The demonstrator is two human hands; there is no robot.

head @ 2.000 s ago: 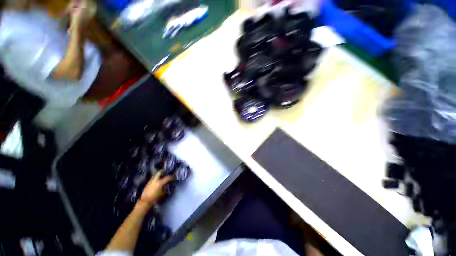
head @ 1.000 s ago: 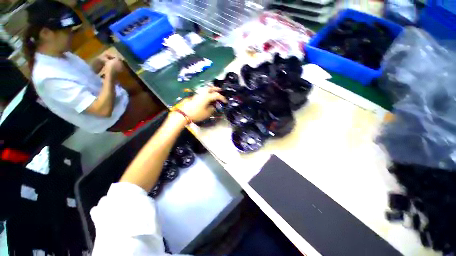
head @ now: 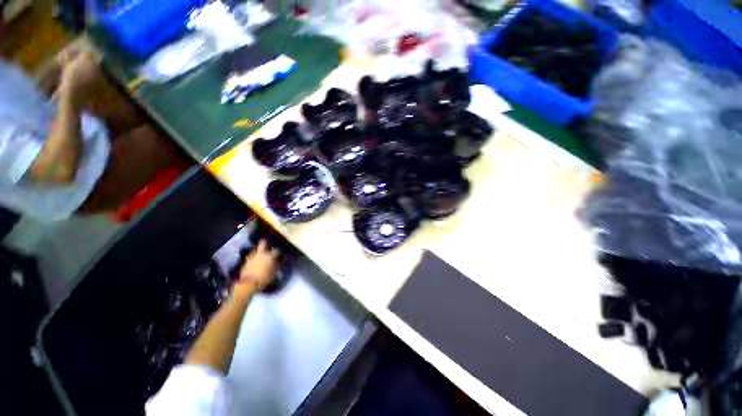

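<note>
My left hand (head: 259,270) reaches down into the black-sided bin (head: 50,325) below the bench. Its fingers are blurred against a glossy black round housing (head: 279,275); whether they grip it I cannot tell. More housings (head: 183,313) lie in the bin, left of a pale grey-white sheet (head: 285,337). On the cream bench top, several housings (head: 382,227) form a group, some overlapping, with one (head: 299,195) near the bench's left edge. My right hand is not in view.
A dark flat mat (head: 504,337) lies along the bench edge. Small black parts (head: 614,313) and a large clear bag (head: 659,203) are at right. Blue bins (head: 549,61) stand behind. A seated person's arm (head: 61,130) shows at upper left beside the green section (head: 183,110).
My left hand went from the bin to the bench group, then back down into the bin. More housings now stand at the group's left side.
</note>
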